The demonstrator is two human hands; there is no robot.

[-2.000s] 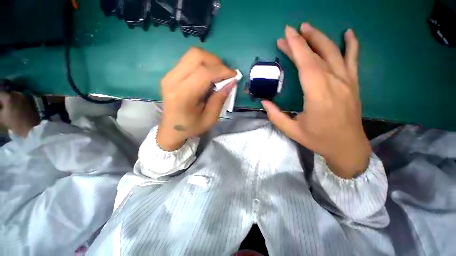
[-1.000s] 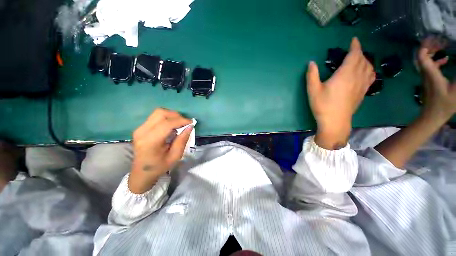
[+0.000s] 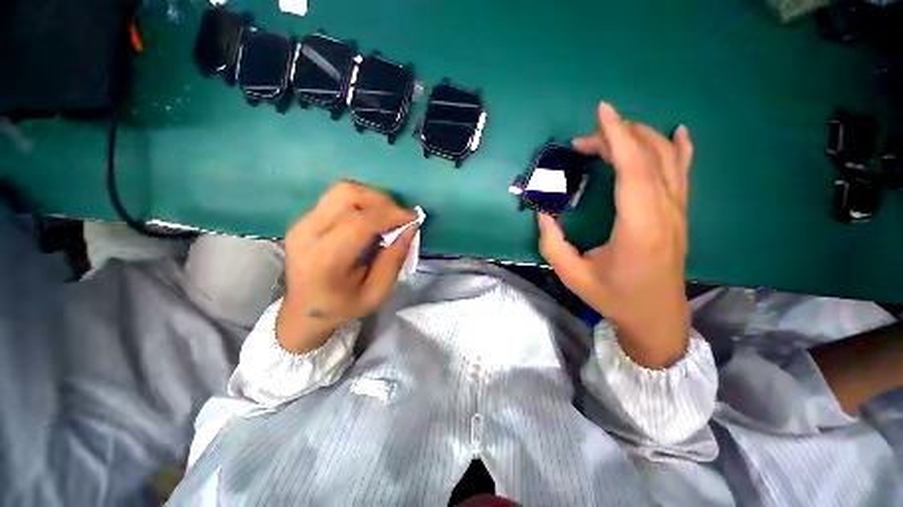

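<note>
My left hand (image 3: 347, 253) pinches a small folded white wipe (image 3: 404, 238) between thumb and fingertips, over the front edge of the green mat. My right hand (image 3: 639, 228) holds a black smartwatch body (image 3: 554, 180) by its edges, thumb at the near edge and a fingertip at the far edge. Its glass faces up with a white glare patch, and a small pale tab projects from its left side. The wipe and this watch body are apart. A separate watch body (image 3: 453, 121) lies beyond, between my hands.
Several watch bodies (image 3: 381, 94) lie in a slanted row at the back left. More watch bodies (image 3: 853, 193) lie loose at the far right. A dark box or bag (image 3: 59, 59) and a black cable (image 3: 117, 173) are at the left. People in pale smocks sit on both sides.
My right hand was open over the loose group at the right; it has come back towards the middle with a watch body. My left hand still pinches the wipe. The camera view has shifted.
</note>
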